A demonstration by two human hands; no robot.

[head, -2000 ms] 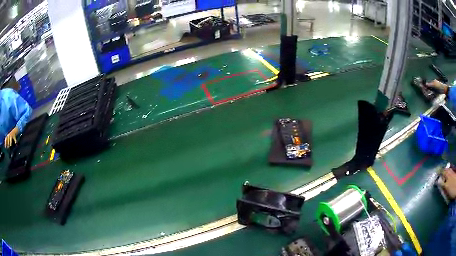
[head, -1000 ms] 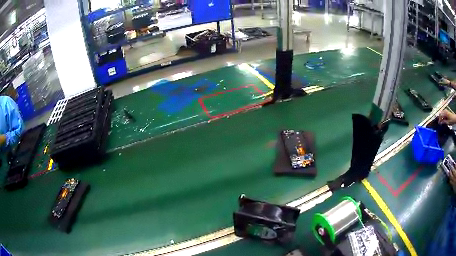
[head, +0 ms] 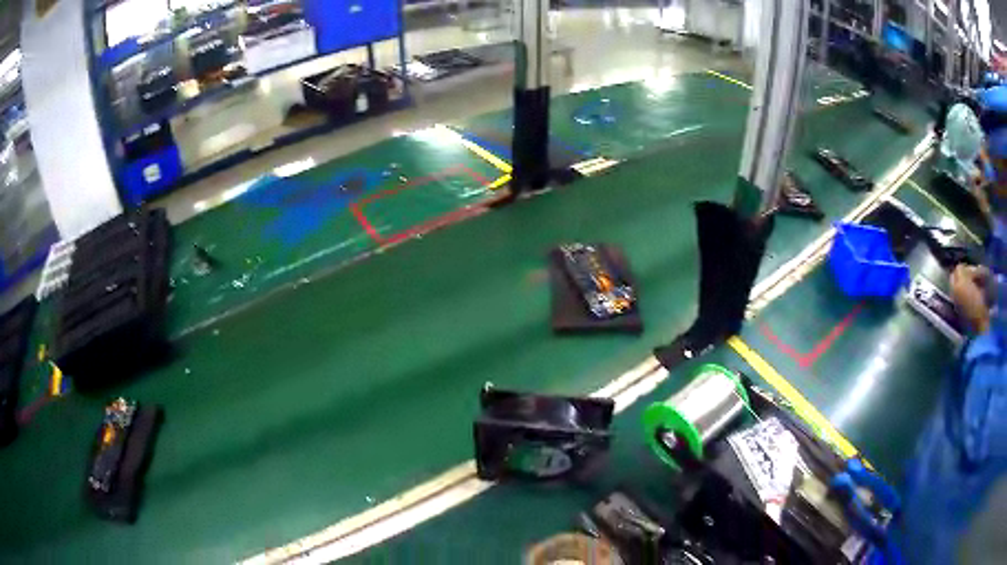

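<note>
Neither of my hands is in view. A phone unit (head: 594,280) lies back open on a dark foam pad (head: 597,324) on the green conveyor, near the middle. Another phone unit (head: 112,444) lies on a dark pad (head: 140,464) at the lower left. A black square fan (head: 543,433) stands at the near rail. The solder wire spool (head: 698,415) with green flanges is to its right, beside the black soldering station (head: 823,514).
Stacked black trays (head: 110,292) stand at the left. Grey posts with black wrapping (head: 723,276) rise beside the conveyor. A blue bin (head: 867,262) is at the right, near a person in a blue smock (head: 961,430). A brown bowl (head: 569,548) is cut off by the bottom edge.
The view has turned to the right, so the bench things sit further left. The neighbour shows more, the person at the far left is out of view, and the brown bowl has come in.
</note>
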